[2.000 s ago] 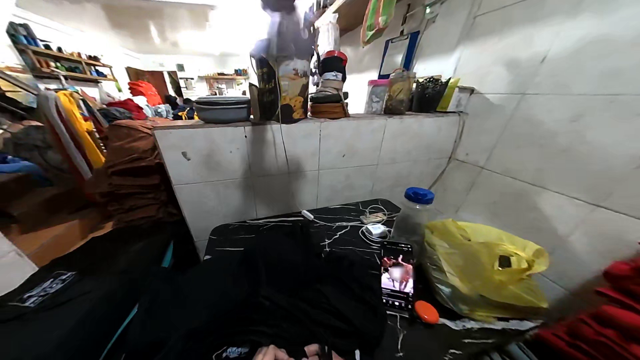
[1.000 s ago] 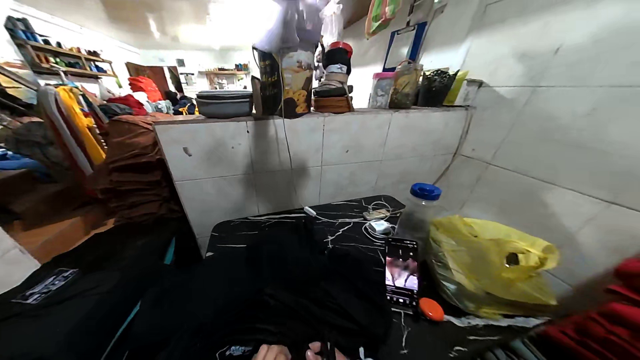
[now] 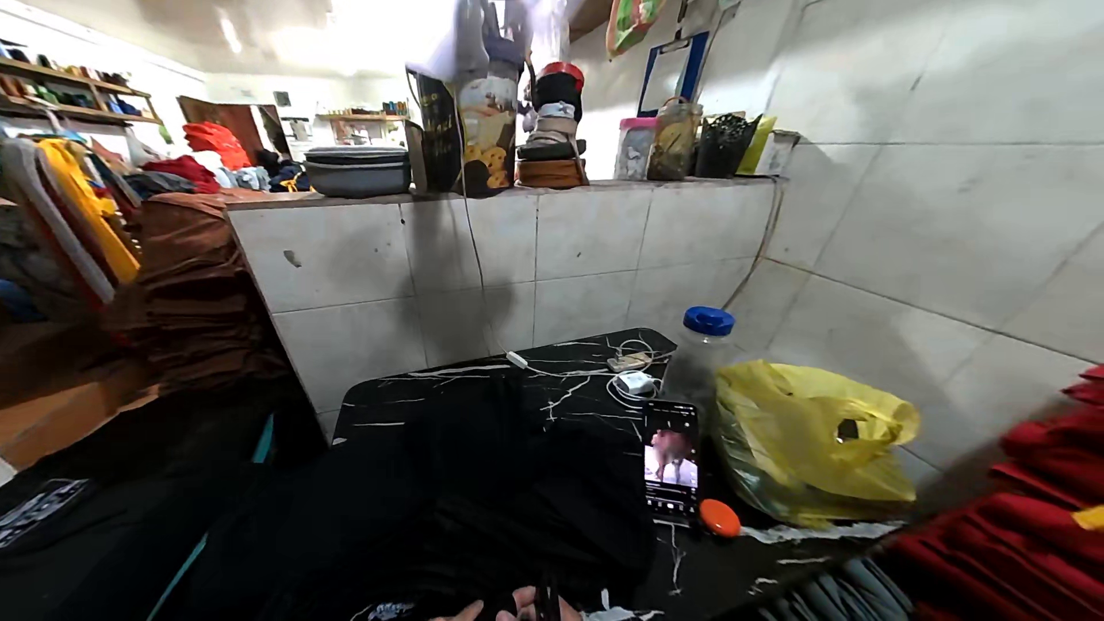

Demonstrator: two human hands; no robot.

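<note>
Black fabric [image 3: 517,500] covers the left and middle of a black marble-patterned table [image 3: 569,401]. At the bottom edge of the view, the fingers of my left hand [image 3: 466,612] rest at the fabric. Beside them my right hand [image 3: 535,604] is partly visible, with a small dark tool, its kind unclear, upright at its fingers. Most of both hands is cut off by the frame. A lit smartphone [image 3: 671,466] leans right of the fabric, next to a round orange object [image 3: 719,517].
A yellow plastic bag [image 3: 802,440] and a clear jar with a blue lid [image 3: 709,322] stand at the right. A white charger [image 3: 635,383] and cables lie behind the phone. Folded red cloth [image 3: 1018,535] is at far right; a tiled half wall [image 3: 586,250] borders the back.
The picture on the phone's screen has changed. My fingers have moved slightly at the bottom edge, and a dark tool now shows more plainly at my right hand.
</note>
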